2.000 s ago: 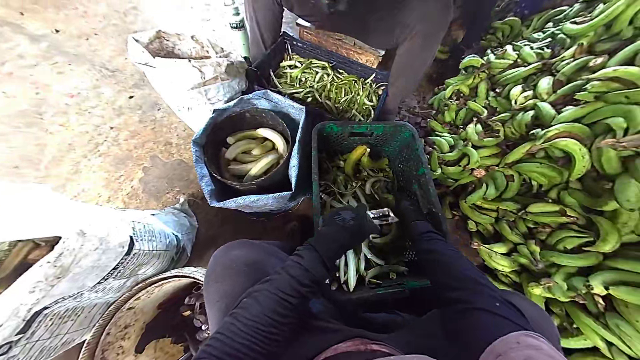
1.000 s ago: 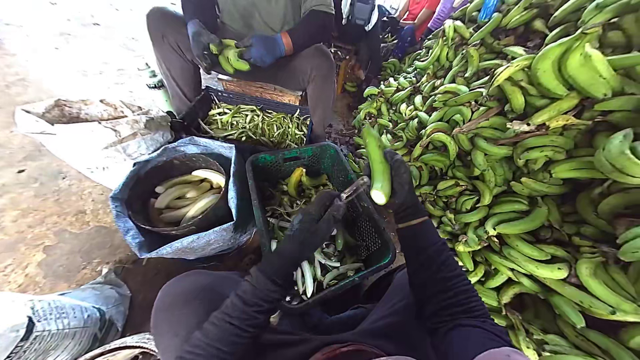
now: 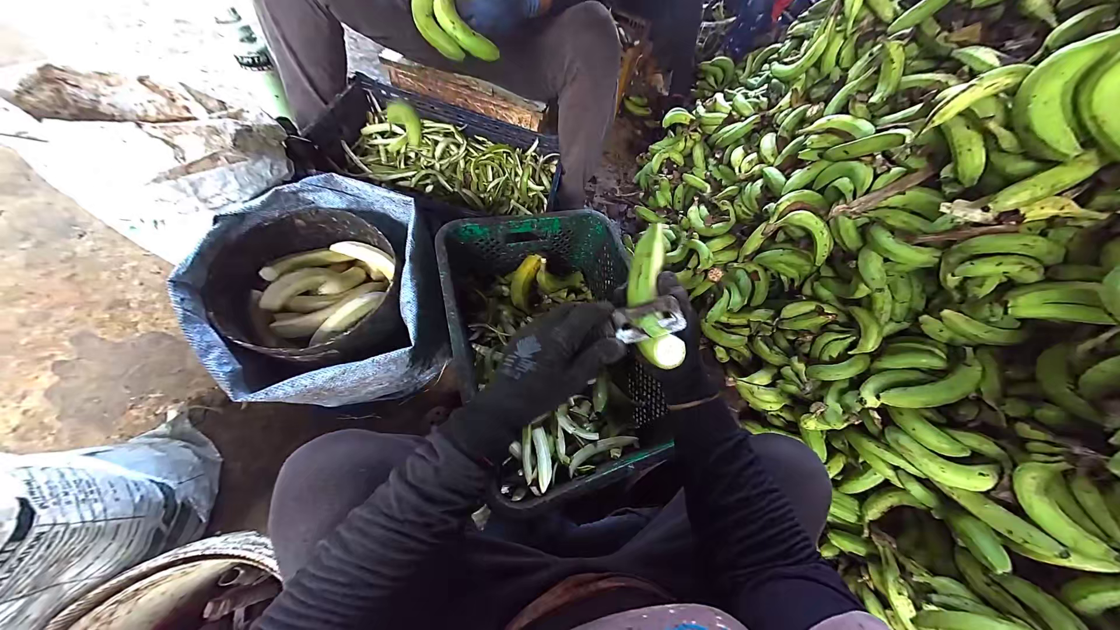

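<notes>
In a black glove, my left hand [image 3: 569, 350] grips a metal peeler [image 3: 649, 319], whose head lies across a green plantain [image 3: 647, 267]. My right hand [image 3: 687, 350], gloved too, holds that plantain from its right side, the cut pale end toward me. Part of its skin is off, showing lighter flesh. Both hands are over the right side of a green plastic crate [image 3: 472, 229] that holds peel strips [image 3: 542, 455] and a yellowish plantain piece [image 3: 525, 282]. Left of the crate, peeled plantains [image 3: 328, 289] lie in a dark bucket inside a blue woven sack [image 3: 297, 389].
A large heap of green plantains [image 3: 875, 324] fills the right side. Ahead, a seated person [image 3: 577, 61] holds green plantains behind a black crate [image 3: 525, 142] of peels. White sacks [image 3: 105, 499] lie at left, and a round container [image 3: 166, 577] stands at lower left.
A second ago the green plantain was in my right hand, apart from the peeler; now the peeler is against it. Two seconds ago both hands were lower, over the crate. The view has shifted.
</notes>
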